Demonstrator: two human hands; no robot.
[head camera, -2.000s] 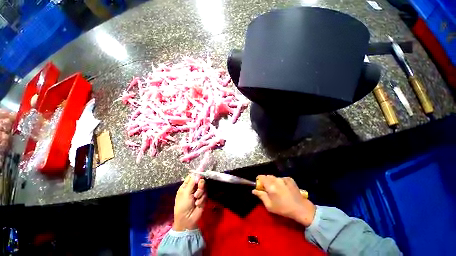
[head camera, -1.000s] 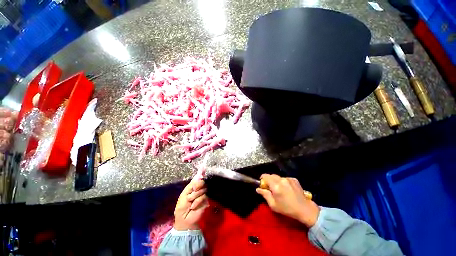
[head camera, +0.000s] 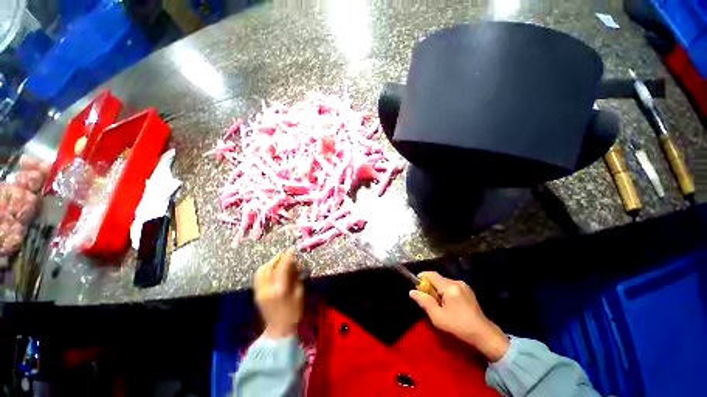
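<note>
My right hand is shut on the wooden handle of the trimming knife; its silvery blade points up and left over the bench edge, toward the pile. My left hand is blurred, its fingers curled, at the bench's front edge left of the blade; whether it holds a part cannot be told. The part pile is a loose heap of slim pink moulded parts on the speckled bench, beyond both hands.
Black hooded fixture stands right of the pile. Spare wooden-handled knives lie farther right. At left are red trays with clear bags, white cloth, smartphone and cardboard. Blue crates stand below right.
My left hand has moved left and down, away from the blade, and no pink part shows above its fingers now. The knife has tilted more steeply. The whole view has shifted slightly.
</note>
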